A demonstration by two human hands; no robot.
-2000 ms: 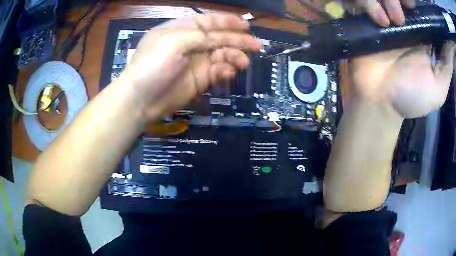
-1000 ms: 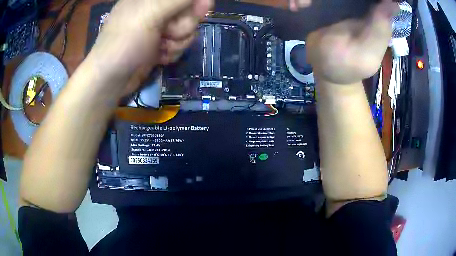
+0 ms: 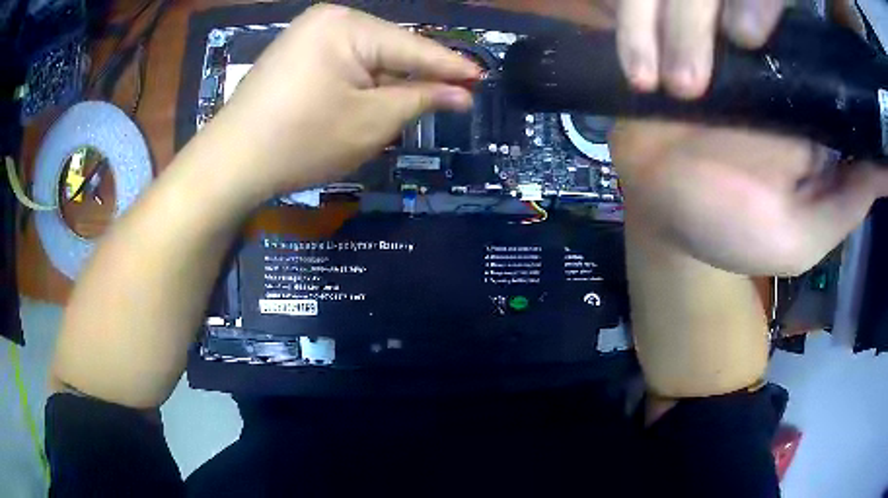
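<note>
The opened laptop (image 3: pixel 409 374) lies in front of me, its black battery (image 3: pixel 428 282) nearest my body. My right hand (image 3: pixel 711 146) grips a thick black electric screwdriver (image 3: pixel 584 73), held nearly level over the laptop's upper right, its tip end pointing left. My left hand (image 3: pixel 360 92) is over the upper middle of the laptop, thumb and forefinger pinched together beside the screwdriver's tip end. Whether a screw is between them is too small to tell. A fan (image 3: pixel 590 136) is partly hidden under the screwdriver and my right hand.
A white tape roll (image 3: pixel 49 195) with small yellow pieces in its middle lies on the brown table at the left. Dark cables run across the table's upper left. A dark board (image 3: pixel 54 78) is at the upper left edge. A red object (image 3: pixel 787 449) shows at the lower right.
Compared with one second ago, my left hand has moved right, its fingers now pinched at the screwdriver's tip end. The screwdriver and my right hand have come lower in the picture.
</note>
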